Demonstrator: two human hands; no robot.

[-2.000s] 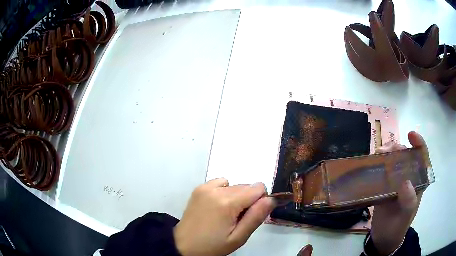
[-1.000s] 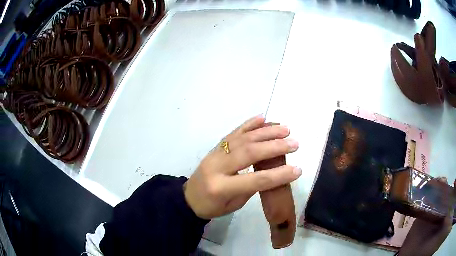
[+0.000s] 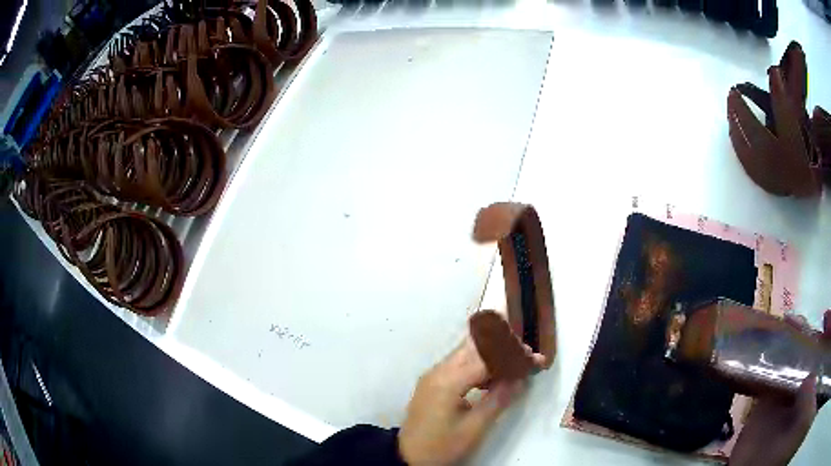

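My left hand [image 3: 456, 405] pinches the lower end of a brown curved leather strap [image 3: 544, 300], which stands up from the table as a C open to the left, with a speckled black lining inside. My right hand [image 3: 774, 423], partly cut off at the right edge, holds the clear, brown-stained roller box [image 3: 752, 346]. The box's roller end points left, over the black pad [image 3: 615, 364]. The pad has rusty-brown smears and lies on pink printed paper [image 3: 785, 259].
Rows of brown straps [image 3: 150, 168] stand at the left. A loose group of brown straps [image 3: 774, 146] stands at the far right. Black straps [image 3: 729, 14] line the far edge. A white board [image 3: 364, 182] with faint writing lies left of my left hand. A small stick [image 3: 764, 287] lies beside the pad.
The strap, earlier under my spread left hand, now stands turned with its inside showing and its lower end pinched. My left hand has moved down. The roller box has moved slightly left over the pad.
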